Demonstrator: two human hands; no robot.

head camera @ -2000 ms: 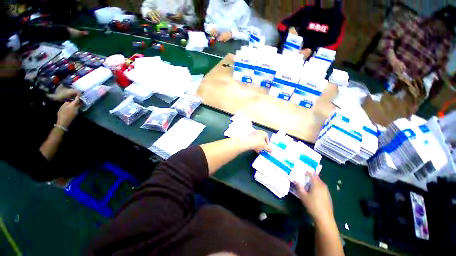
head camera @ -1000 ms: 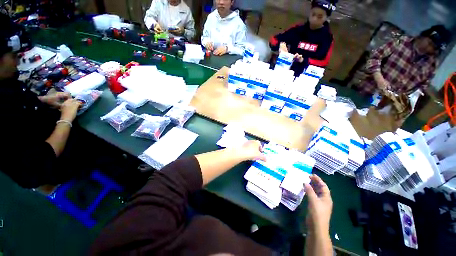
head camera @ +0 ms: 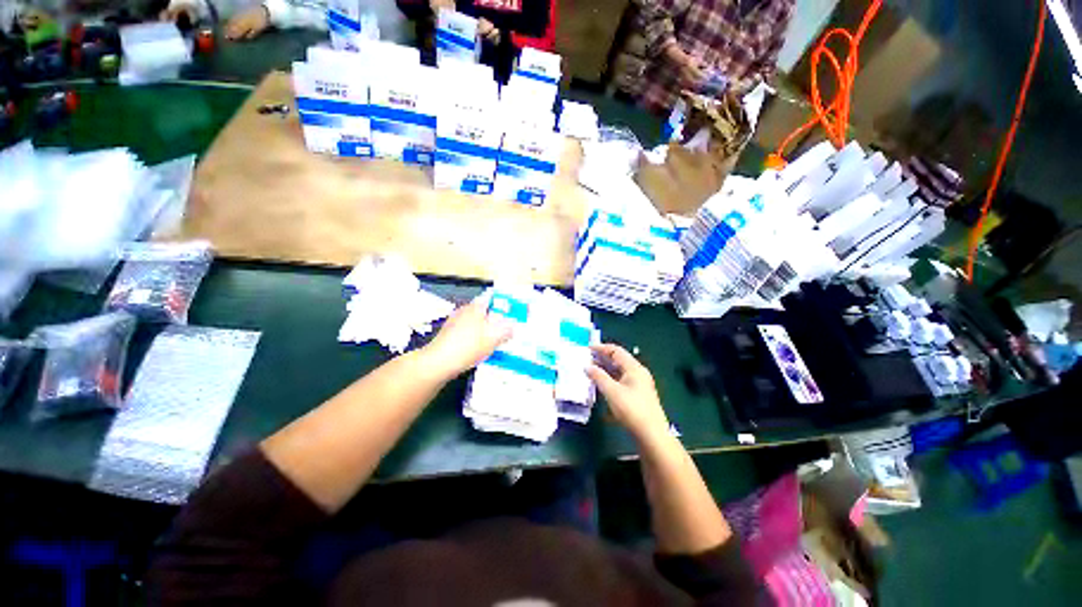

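A loose pile of flat folding cartons, white with a blue band, lies on the dark-green bench before me. My left hand is at the pile's upper left, its fingers on a carton; whether it grips one is unclear. My right hand is at the pile's right edge, fingertips by the cartons, grip unclear. White paper inserts lie in a heap left of the pile. Erected cartons stand in rows on the tan board.
Carton stacks stand to the right, beyond black trays with a printed card. A bubble bag and filled bubble bags lie left. Co-workers sit across the bench; one wears a plaid shirt.
The view has swung right, so the bench and cartons appear further left and more of the right end shows. Both hands remain at the flat carton pile.
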